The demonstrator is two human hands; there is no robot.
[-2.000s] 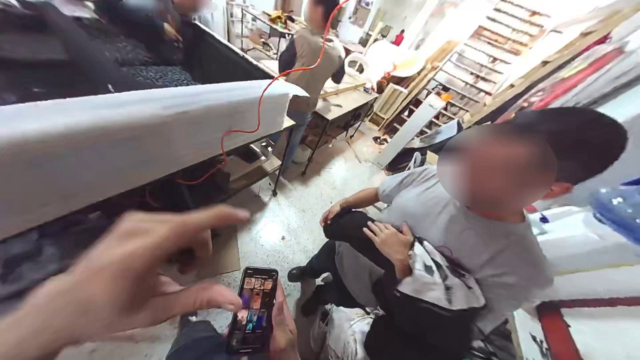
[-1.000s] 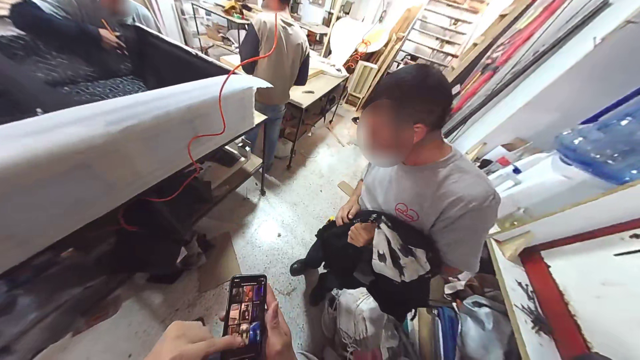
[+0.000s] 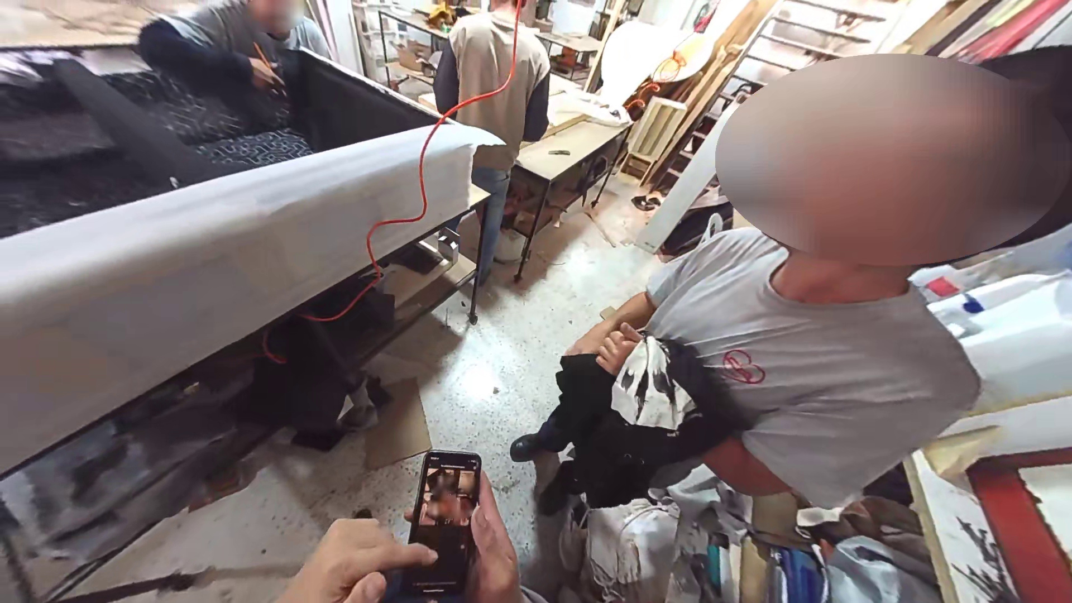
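A smartphone (image 3: 444, 523) with a lit screen stands upright at the bottom centre, held by my right hand (image 3: 496, 544), whose fingers wrap its right edge and back. The screen shows a picture in its upper part and a dark area below. From the left comes my left hand (image 3: 368, 557), its index finger extended over the lower part of the screen. That hand grips nothing, and its other fingers are curled. Whether the fingertip touches the glass cannot be told.
A seated person in a grey T-shirt (image 3: 837, 360) holds dark and white cloth (image 3: 657, 385) at right. A long white-covered piece (image 3: 251, 243) lies on a bench at left, with a red cord (image 3: 423, 176) across it. Two people work behind. Cardboard (image 3: 400, 423) lies on the floor.
My left hand was spread above and left of the phone two seconds ago; now it is at the screen. The screen has gone from a grid of pictures to one picture. The seated person's head has come nearer.
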